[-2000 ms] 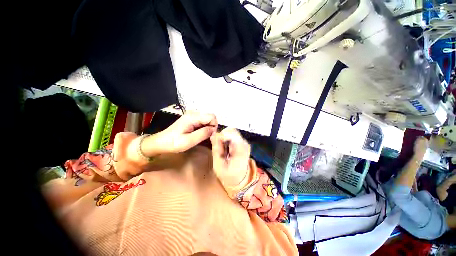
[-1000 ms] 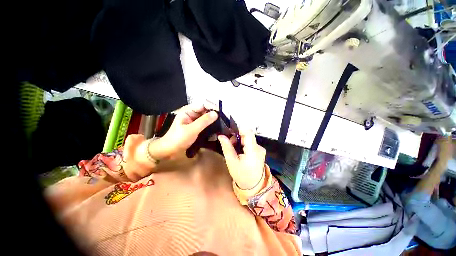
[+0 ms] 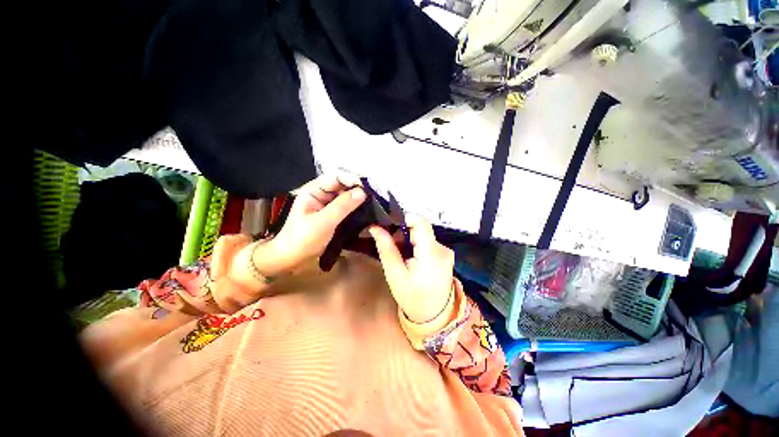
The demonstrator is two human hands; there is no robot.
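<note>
My left hand (image 3: pixel 312 224) pinches one side of a small black piece (image 3: pixel 346 230) over my lap, just off the table's near edge. My right hand (image 3: pixel 420 271) pinches its other side with thumb and fingers. A narrow dark edge of the piece stands up between the hands. Its lower part hangs over my left fingers' side. Whether my right hand also holds a tool is too unclear to tell. Large black cut pieces (image 3: pixel 231 102) lie heaped on the table at the left and hang over its edge.
The sewing machine (image 3: pixel 675 102) stands at the upper right, with two black strips (image 3: pixel 571 175) on the white table (image 3: pixel 444 183). A lime-green basket (image 3: pixel 53 201) is at the left. A pale green basket (image 3: pixel 645 299) holds plastic bags below right, above grey-white pieces (image 3: pixel 636 380).
Two seconds ago the hands met with no black piece visible; since one second ago they hold it spread between them. Lately they have barely moved. The neighbour's arm at the right has moved away.
</note>
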